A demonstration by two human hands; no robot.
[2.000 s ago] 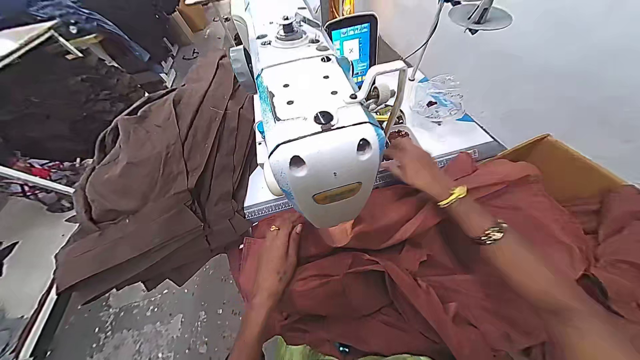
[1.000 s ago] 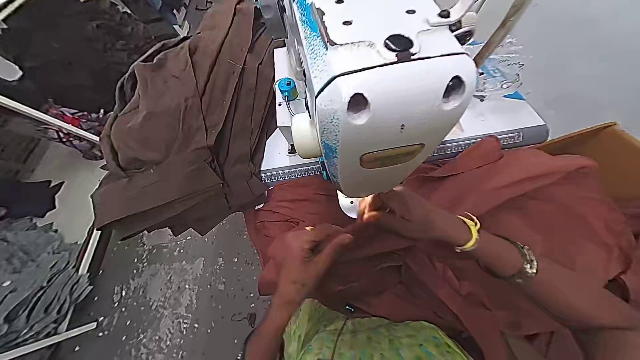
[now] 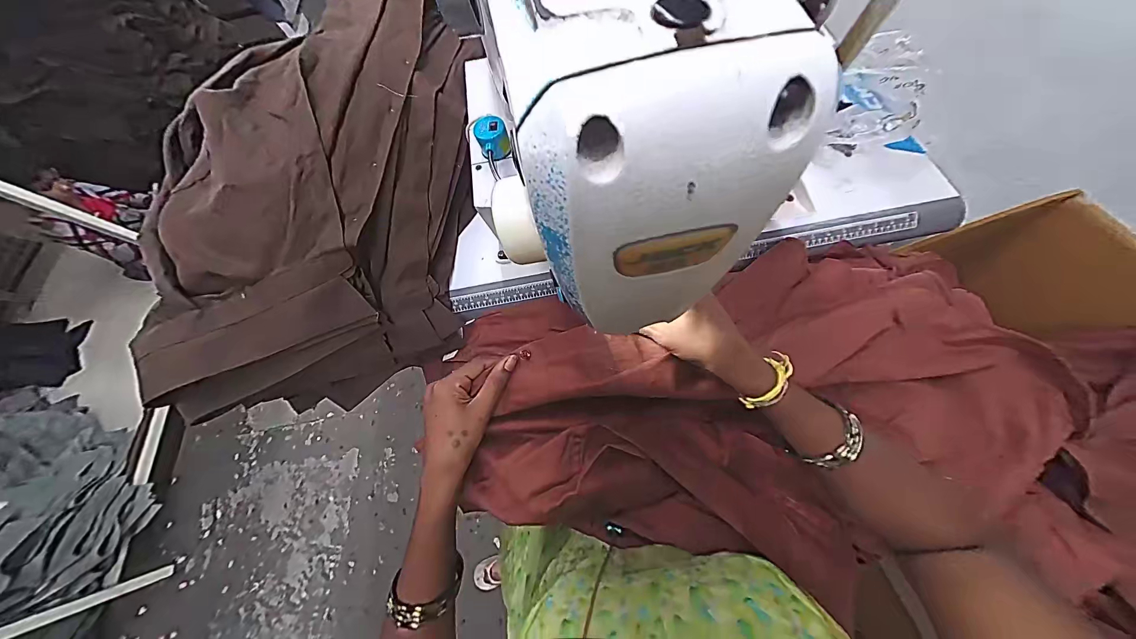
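A rust-red cloth garment (image 3: 710, 461) lies across my lap and runs up under the white head of a sewing machine (image 3: 674, 169). At the left, my left hand (image 3: 461, 408) pinches the cloth's edge between thumb and fingers, beside a small dark red spot. My right hand (image 3: 701, 337) rests on the cloth just below the machine head, its fingertips partly hidden behind the head. Whether those fingers grip the cloth, I cannot tell. The needle and presser foot are hidden.
Brown garments (image 3: 266, 222) hang in a stack left of the machine. Grey cloth pieces (image 3: 62, 506) are piled at the lower left. A cardboard box (image 3: 1047, 266) stands at the right. Clear plastic (image 3: 879, 98) lies on the white machine table (image 3: 870, 186).
My hands were close together below the machine head; now they are apart, the left one farther left on the cloth's edge. The view has moved closer to the machine.
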